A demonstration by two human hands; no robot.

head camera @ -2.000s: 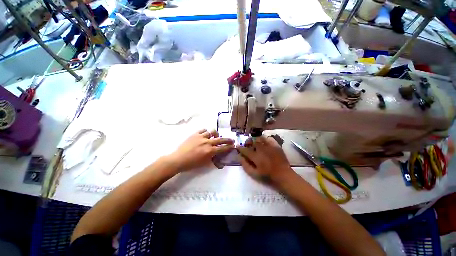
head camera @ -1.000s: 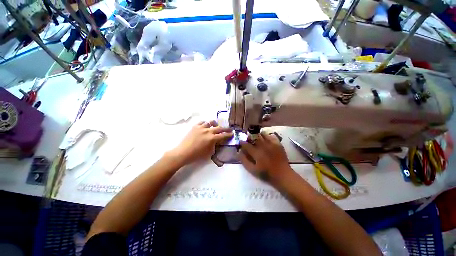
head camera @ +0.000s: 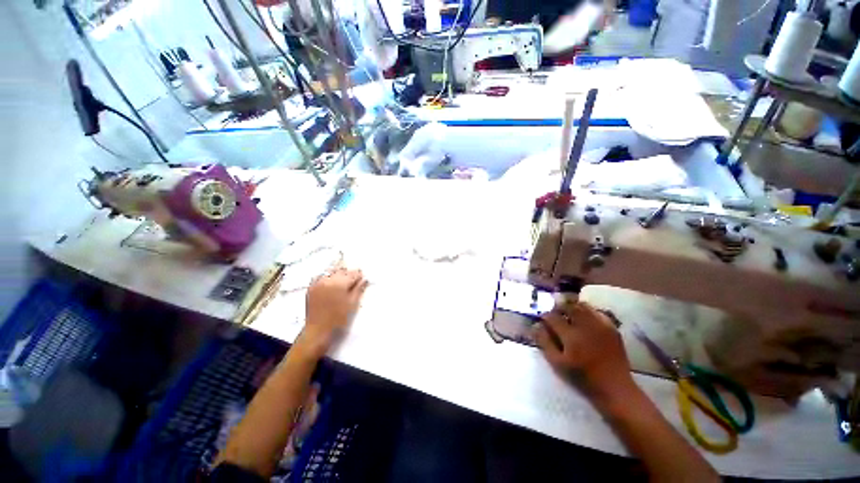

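The cream sewing machine [head camera: 679, 269] stands right of centre, with its needle plate [head camera: 520, 298] under the head. My right hand [head camera: 587, 349] is at the needle area, fingers bent; whether it holds fabric cannot be seen. My left hand [head camera: 334, 300] is at the left of the table, its fingers beside the white fabric [head camera: 311, 264]. White on white hides whether it grips a piece. Scissors [head camera: 698, 396] with yellow and green handles lie right of my right hand.
A purple-ended second machine [head camera: 219, 206] stands at the far left. A small dark object [head camera: 233, 284] lies near the table's front edge. Blue baskets [head camera: 193, 401] are below the table. A blue-edged trough [head camera: 490, 137] runs behind. Thread cones [head camera: 794, 45] stand at the back right.
My left hand has moved from the needle area to the white fabric at the left. My right hand has stayed by the needle. The view has turned left and shows more of the room behind.
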